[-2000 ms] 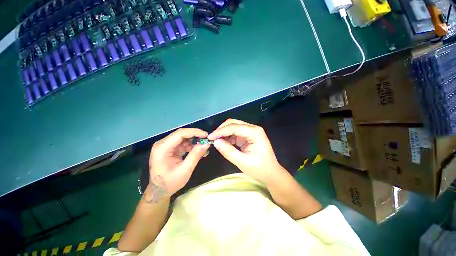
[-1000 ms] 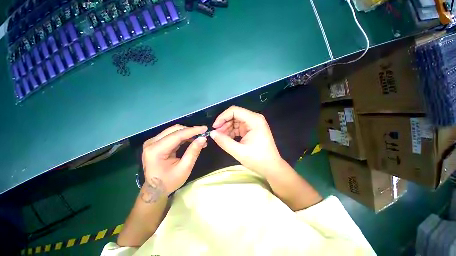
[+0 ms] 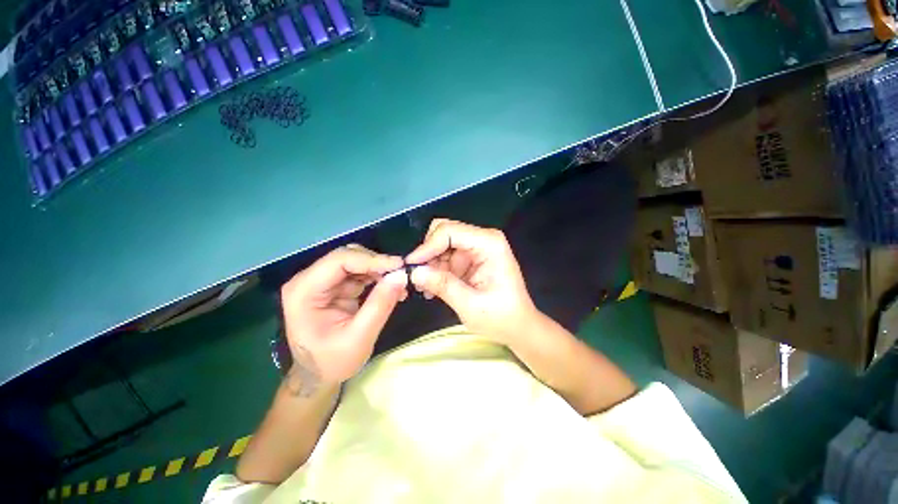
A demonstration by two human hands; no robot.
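Note:
My left hand (image 3: 340,305) and my right hand (image 3: 478,276) meet over my lap, in front of the bench edge. Their thumbs and fingertips pinch a small dark piece (image 3: 407,267) between them. It looks like the circuit board assembly, mostly hidden by the fingers; whether a black ring is on it cannot be told. A loose pile of black rings (image 3: 264,108) lies on the bench near the front edge of the blister tray (image 3: 207,105). The tray holds rows of purple housings (image 3: 162,101) in front and green boards (image 3: 101,44) behind.
Dark cylinders (image 3: 399,10) lie at the bench's far side. A white cable (image 3: 727,59) curves over the bench at right. Cardboard cartons (image 3: 788,285) stand on the floor at right, with stacked blister trays (image 3: 866,157) beside them. The bench edge (image 3: 325,238) runs just beyond my hands.
The green board that showed between my fingertips is now almost covered. My right fingers have closed in against my left fingertips. The view has shifted, so the tray sits further left and higher.

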